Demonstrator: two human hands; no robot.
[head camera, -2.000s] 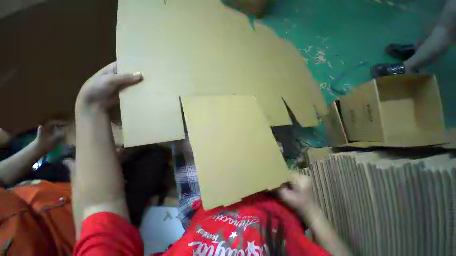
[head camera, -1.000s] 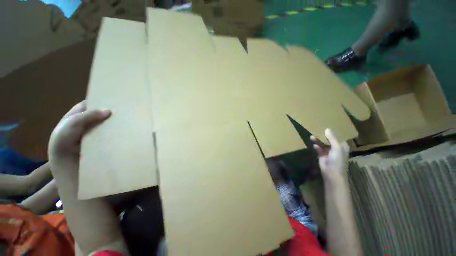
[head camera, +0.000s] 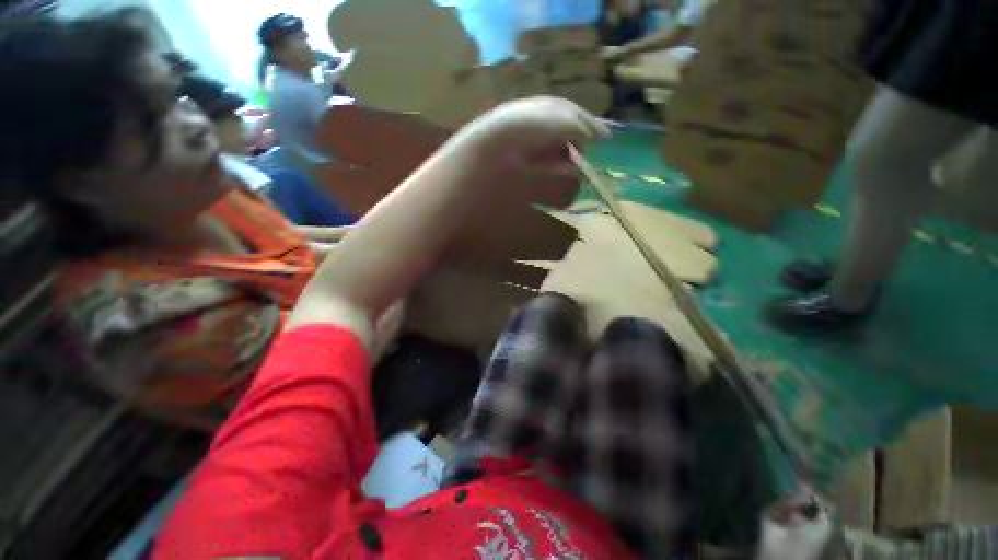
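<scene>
A box blank (head camera: 684, 295) is seen nearly edge-on as a thin tan strip, slanting from upper middle to lower right. My left hand (head camera: 558, 129), arm stretched forward, grips its upper end. My right hand (head camera: 797, 527) is at its lower end near the bottom edge, blurred and partly cut off, and appears to grip it. A tan board with rounded tabs (head camera: 613, 263) shows beyond my plaid-covered knees; I cannot tell whether it belongs to the same blank.
A person in an orange top (head camera: 219, 273) sits close on my left. Another person's legs (head camera: 875, 208) stand at right on the green floor (head camera: 755, 263). Brown boxes (head camera: 755, 98) are piled ahead. A small open box (head camera: 919, 470) and a stack's edge are at lower right.
The blank has turned from facing me to nearly edge-on. My left hand has moved forward and right, my right hand down and right. The view has tilted up, showing more people and boxes.
</scene>
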